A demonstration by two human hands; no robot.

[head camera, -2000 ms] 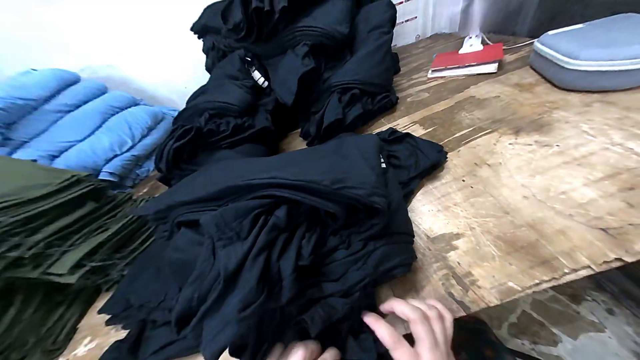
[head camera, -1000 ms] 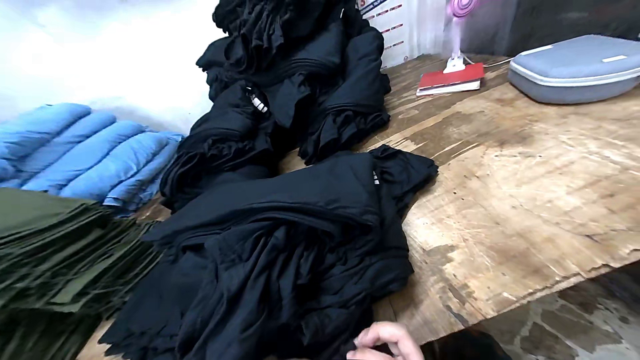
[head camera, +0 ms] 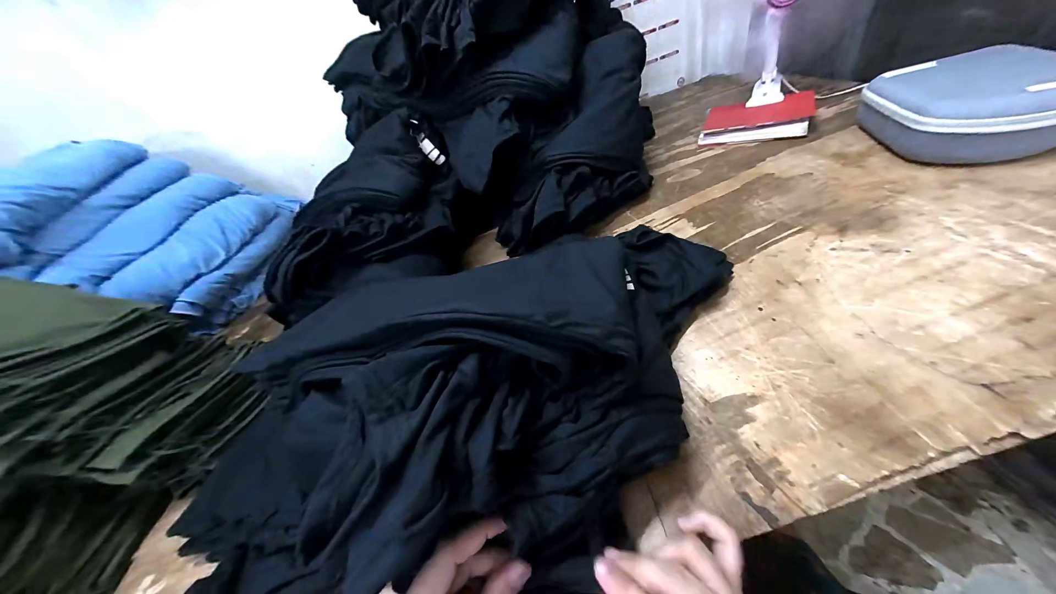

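Observation:
A heap of black fabric garments (head camera: pixel 462 379) lies on the wooden table in front of me. My left hand (head camera: pixel 470 561) is at the bottom edge of the view, against the near edge of this heap, with thumb and forefinger close together; whether cloth is between them is unclear. To its right, my right hand (head camera: pixel 681 557) is by the heap's near right corner, fingers bent, and I cannot tell if it grips cloth. Behind the heap stand taller stacks of folded black garments (head camera: pixel 528 99), one with a small white tag (head camera: pixel 429 147).
Dark green cloth pieces (head camera: pixel 107 396) are piled at the left, with rolled or folded light blue denim (head camera: pixel 157 223) behind. On the wooden table (head camera: pixel 874 330) lie a red-covered book (head camera: pixel 759 120) under a pink-and-white stand (head camera: pixel 769 66) and a grey zipped case (head camera: pixel 965 103). The table's near edge runs at right.
My left hand, out of sight one second ago, shows again at the bottom edge. My right hand remains near the heap's lower right corner. The black heap looks much the same.

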